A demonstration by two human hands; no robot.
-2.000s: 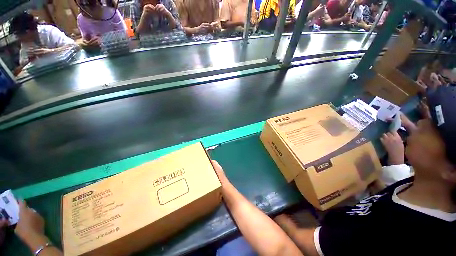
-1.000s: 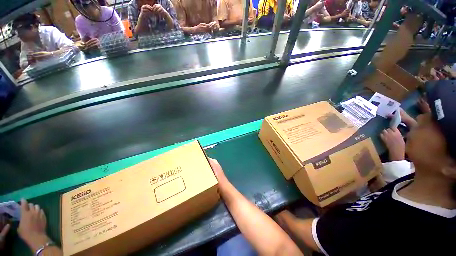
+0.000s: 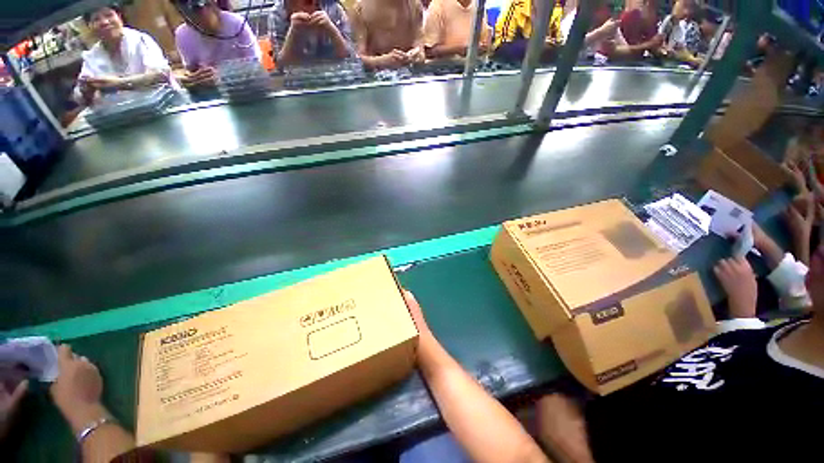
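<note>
A closed brown product carton (image 3: 271, 362) lies across the dark green bench in front of me, its specification panel facing up with small text, symbols and an empty outlined rectangle. My right hand (image 3: 415, 315) grips its right end; the fingers are mostly hidden behind the carton. My left hand cannot be made out; the carton and the bottom picture edge cut off that side.
At far left, another person's hands (image 3: 77, 384) hold a whitish sheet or bag (image 3: 29, 357). At right stand neighbour's cartons (image 3: 578, 253), printed papers (image 3: 678, 222) and a person in black (image 3: 705, 398). A green rail (image 3: 452, 248) borders the dark conveyor (image 3: 316, 208); workers sit beyond.
The whole view has shifted, so the cartons appear further right. My right hand keeps its hold on the carton. The left neighbour's white printed card has given way to a crumpled-looking whitish item.
</note>
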